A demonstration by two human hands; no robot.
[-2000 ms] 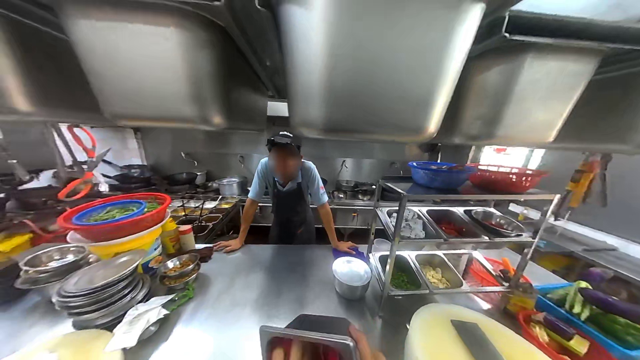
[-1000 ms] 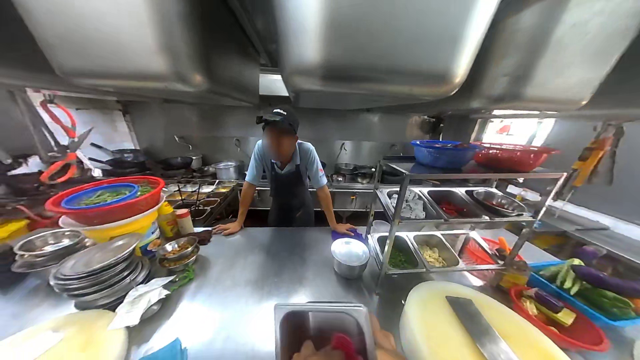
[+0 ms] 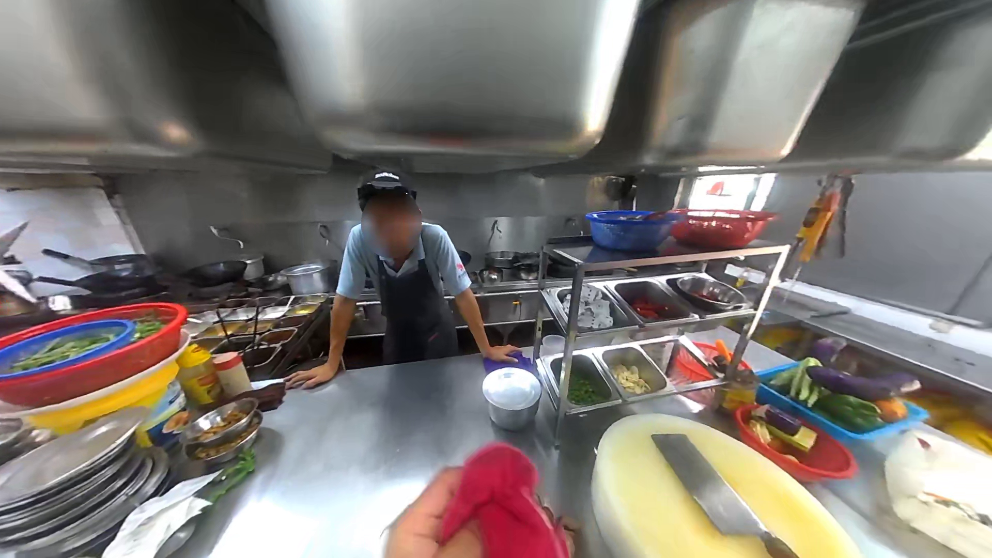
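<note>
My left hand (image 3: 425, 513) is at the bottom centre, its fingers closed round a bunched red cloth (image 3: 500, 496) above the steel counter. A sliver of what looks like my right hand (image 3: 568, 527) shows at the cloth's right side; the cloth and the frame edge hide the rest. To the right, a cleaver (image 3: 709, 482) lies on a thick round cutting board (image 3: 624, 484). A lidded metal pot (image 3: 511, 399) stands beyond the cloth, near a purple cloth (image 3: 508, 363).
Across the steel counter (image 3: 349, 434), a person (image 3: 411, 287) leans with both hands on its far edge. Stacked metal plates (image 3: 70, 473), bowls and vegetable baskets (image 3: 159, 360) stand left. A shelf rack (image 3: 570, 341) with food pans and vegetable trays (image 3: 852, 434) stands right. Large steel containers (image 3: 465, 70) hang overhead.
The metal container at my hands one second ago is out of view. The red cloth, low in that container then, is now raised in plain sight. The person opposite still leans on the counter.
</note>
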